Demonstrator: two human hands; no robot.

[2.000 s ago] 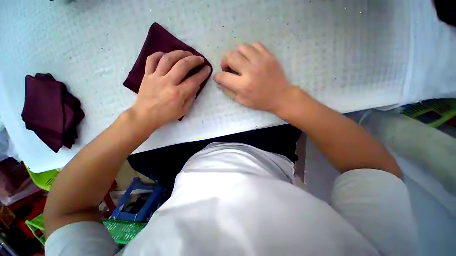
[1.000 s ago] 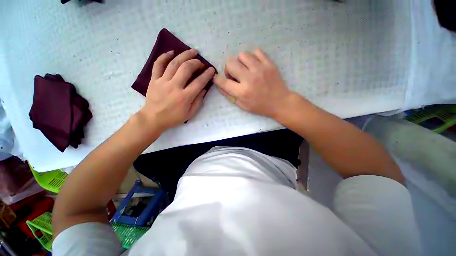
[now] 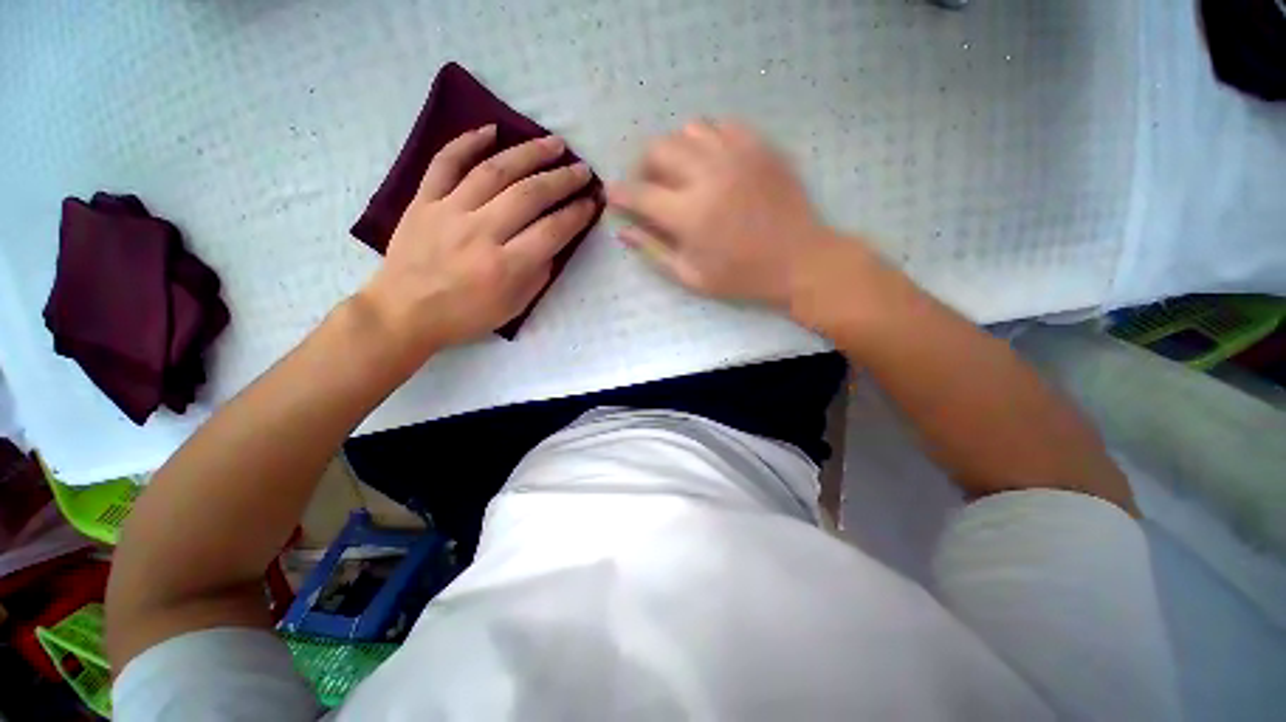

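Note:
A maroon pocket piece [image 3: 449, 110] lies flat on the white ironing cloth [image 3: 903, 113], turned like a diamond. My left hand [image 3: 487, 247] rests flat on it, fingers slightly spread, covering its middle. My right hand [image 3: 719, 212] is at the piece's right corner, blurred, with fingers bent; whether its fingertips grip the corner cannot be told. A fanned stack of maroon pockets [image 3: 127, 303] lies at the left of the table.
A dark bundle [image 3: 1248, 45] is at the far right edge. A small metallic thing is cut off at the top edge. Below the table are a blue stool [image 3: 360, 576], green baskets [image 3: 99, 505] at left and another green basket [image 3: 1199, 325] at right.
My left hand stays on the piece, its fingers now lying flatter. My right hand remains at the right corner and is now blurred. The view has shifted slightly.

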